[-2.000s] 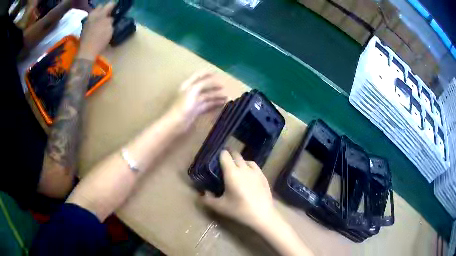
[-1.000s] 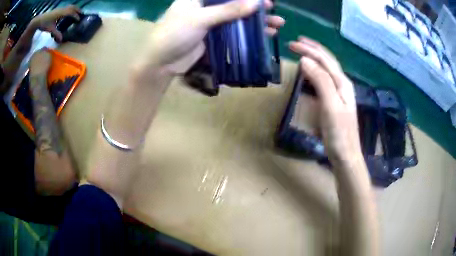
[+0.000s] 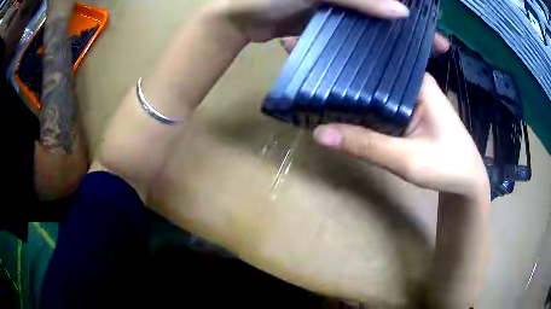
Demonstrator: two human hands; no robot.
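A thick stack of black phone middle frames is held above the cardboard, its ribbed long edges facing me. My left hand grips it from the top, partly cut off by the upper edge of the picture. My right hand holds the lower right end, thumb along the bottom edge. More black frames stand leaning together on the bench at the right, partly hidden behind my right hand and the held stack.
The tan cardboard bench cover has shiny tape streaks. An orange tray of small black parts lies far left by a co-worker's tattooed arm. White trays are stacked at the upper right.
Both hands lifted stacked frames off the cardboard. The left hand's stack moved right and now shows its ribbed side. The right hand, earlier at the frames on the right, now holds the lifted stack too.
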